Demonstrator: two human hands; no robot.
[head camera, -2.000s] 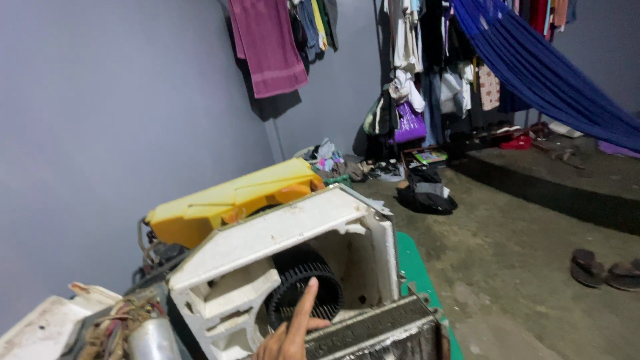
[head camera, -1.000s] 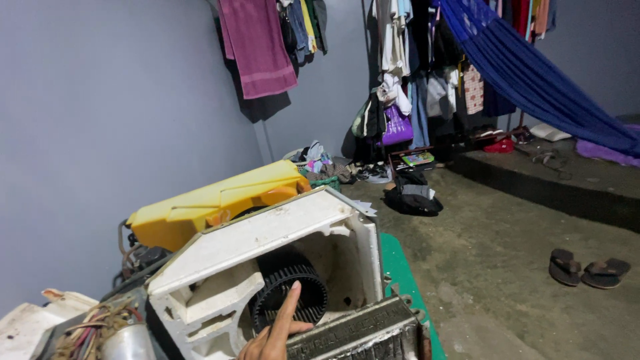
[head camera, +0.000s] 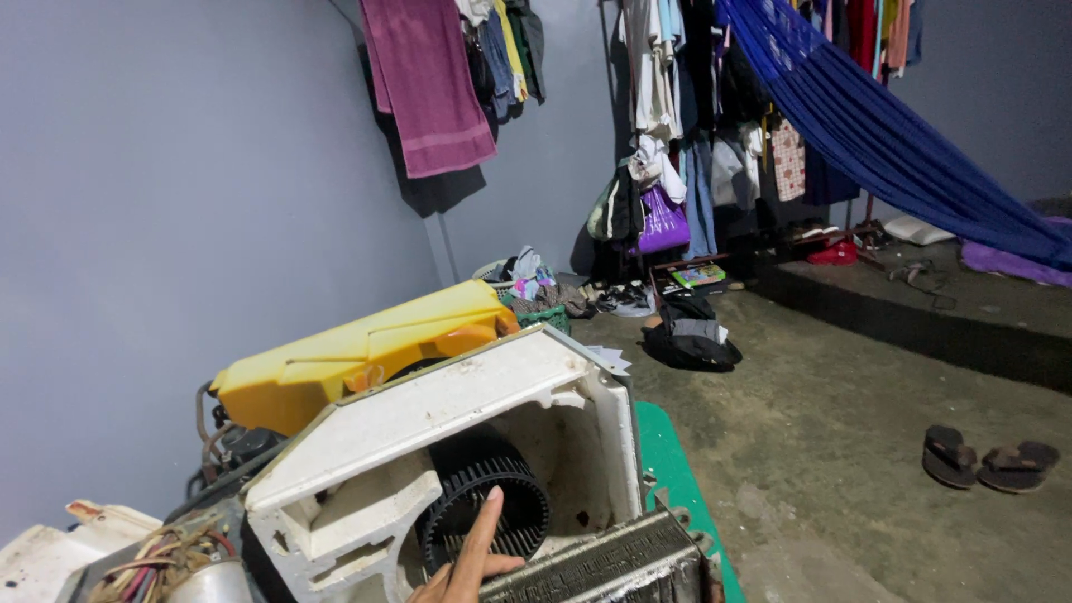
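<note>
My left hand (head camera: 469, 557) reaches up from the bottom edge, its index finger extended in front of a black blower wheel (head camera: 486, 511). It holds nothing; whether the fingertip touches the wheel is unclear. The wheel sits inside a dirty white air-conditioner housing (head camera: 427, 410). A finned metal heat-exchanger coil (head camera: 599, 565) lies at the housing's front, close beside my hand. To the lower left are tangled wires (head camera: 163, 565) and a silver cylindrical part (head camera: 209, 582). My right hand is out of view.
A green surface (head camera: 666, 452) extends under the housing. Behind stands a yellow plastic casing (head camera: 360, 347). Sandals (head camera: 1017, 465) and a black bag (head camera: 691, 339) are on the concrete floor. Clothes (head camera: 657, 67) and a blue hammock (head camera: 879, 126) hang at the back.
My left index finger stays extended in front of the blower wheel, with no plain change in the parts around it. The view has shifted slightly.
</note>
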